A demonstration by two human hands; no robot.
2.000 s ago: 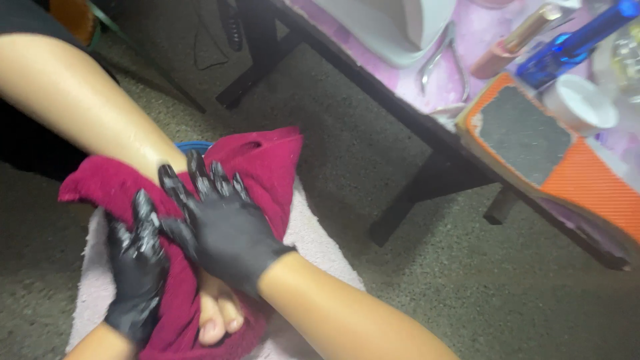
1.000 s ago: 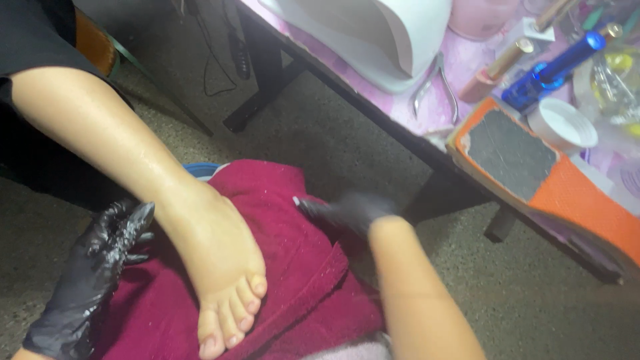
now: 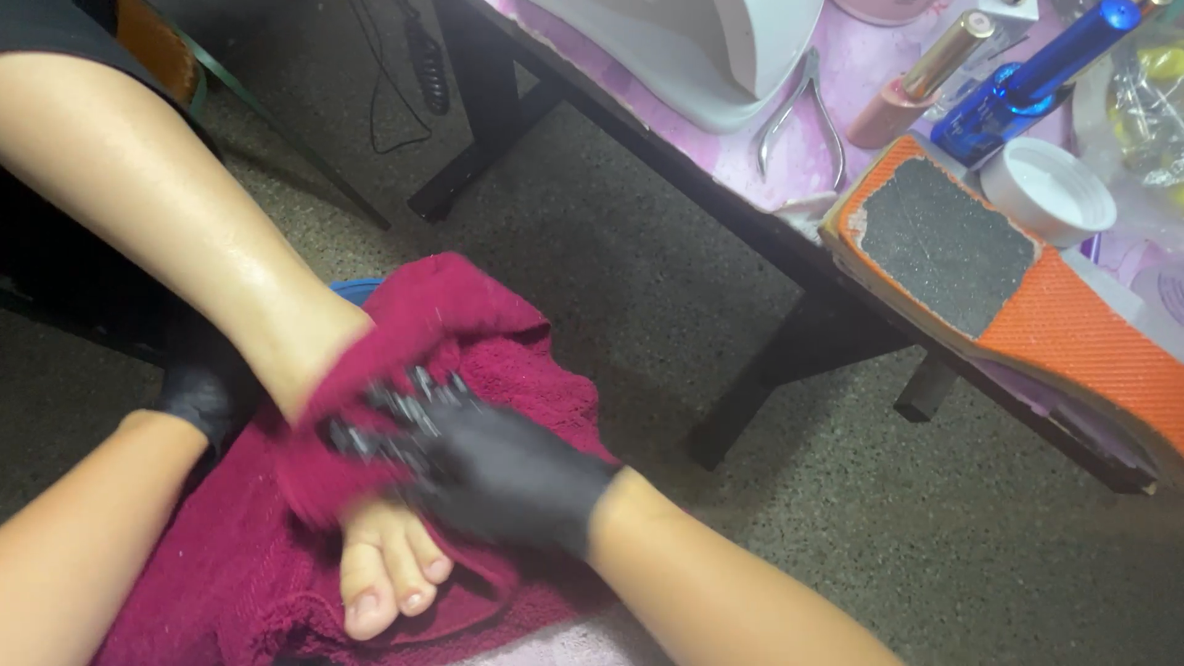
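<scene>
A person's bare foot (image 3: 384, 564) rests on a dark red towel (image 3: 518, 370), with part of the towel folded over the instep and its toes showing below. My right hand (image 3: 481, 462), in a wet black glove, presses that fold of towel against the top of the foot; it is blurred and its fingers are spread over the cloth. Behind the ankle, at the left, is my left hand (image 3: 208, 384), also black-gloved; its fingers are hidden behind the leg and in shadow.
At right, a table (image 3: 703, 157) carries an orange foot file (image 3: 1082, 342) jutting over its edge, metal nippers (image 3: 805, 120), a blue bottle (image 3: 1027, 88), a pink polish bottle (image 3: 916, 83), a white lid (image 3: 1050, 190) and a white device (image 3: 684, 55). A blue rim (image 3: 356, 290) shows behind the towel.
The foot lay uncovered one second ago; a towel fold now covers its instep. My right hand has come from the towel's right side onto the foot, and my left hand has gone behind the ankle.
</scene>
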